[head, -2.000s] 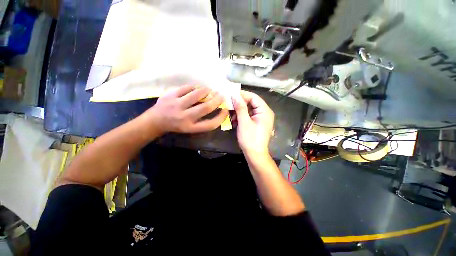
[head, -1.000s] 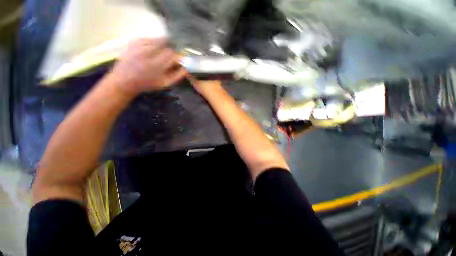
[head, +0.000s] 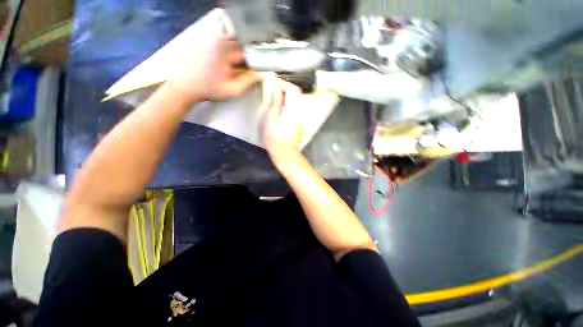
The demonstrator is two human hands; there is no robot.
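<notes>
A cream cover piece with a thin yellow edge lies partly folded under the sewing machine's cylinder arm. One part points to the far left, another spreads right, below the arm. My left hand is on the cover just left of the arm's end, its fingertips partly hidden. My right hand is blurred and lies on the cover below the arm, its fingers pointing up; its grip is unclear. The needle area is blurred.
The machine head fills the upper right. A dark scuffed tabletop lies under the work. A stack of yellow-edged pieces stands at lower left. A red cable loop hangs right of the table. A yellow floor line is at lower right.
The cover has shifted from upper left, now folded with a part spread below the cylinder arm. My right hand, hidden at the arm a second ago, now shows on that part. The view has shifted.
</notes>
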